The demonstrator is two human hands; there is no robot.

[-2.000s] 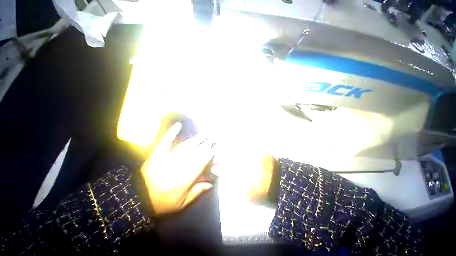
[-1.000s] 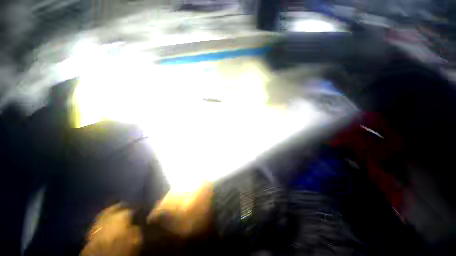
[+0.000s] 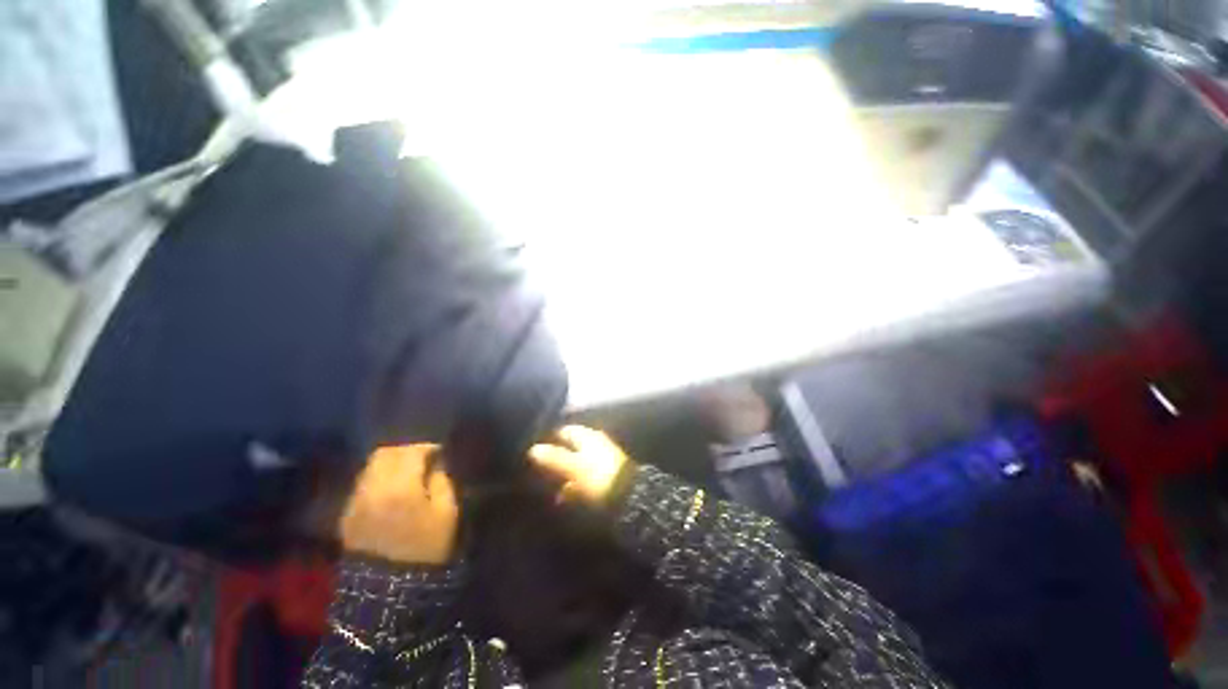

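Note:
Dark navy cloth (image 3: 256,337) is heaped over the left part of the white machine table (image 3: 754,316) and hangs over its front edge. My left hand (image 3: 400,502) is at the lower front of the cloth, its fingers hidden in the folds. My right hand (image 3: 582,462) is just right of it, with its fingers bent against dark cloth at the table's front edge. The image is blurred, so the exact hold of each hand is unclear. The sewing machine with a blue stripe (image 3: 734,41) is mostly lost in lamp glare behind the table.
A blue basket (image 3: 929,482) heaped with dark cloth stands at the lower right. A red plastic item (image 3: 1145,390) is beyond it, and another red item (image 3: 276,612) is at the lower left. The control panel (image 3: 1030,238) is at the table's right end. White paper (image 3: 54,94) hangs upper left.
Both hands have left the glare around the needle area and are now near the table's front edge. The dark cloth is now bunched up on the left. The view has shifted, showing the blue basket.

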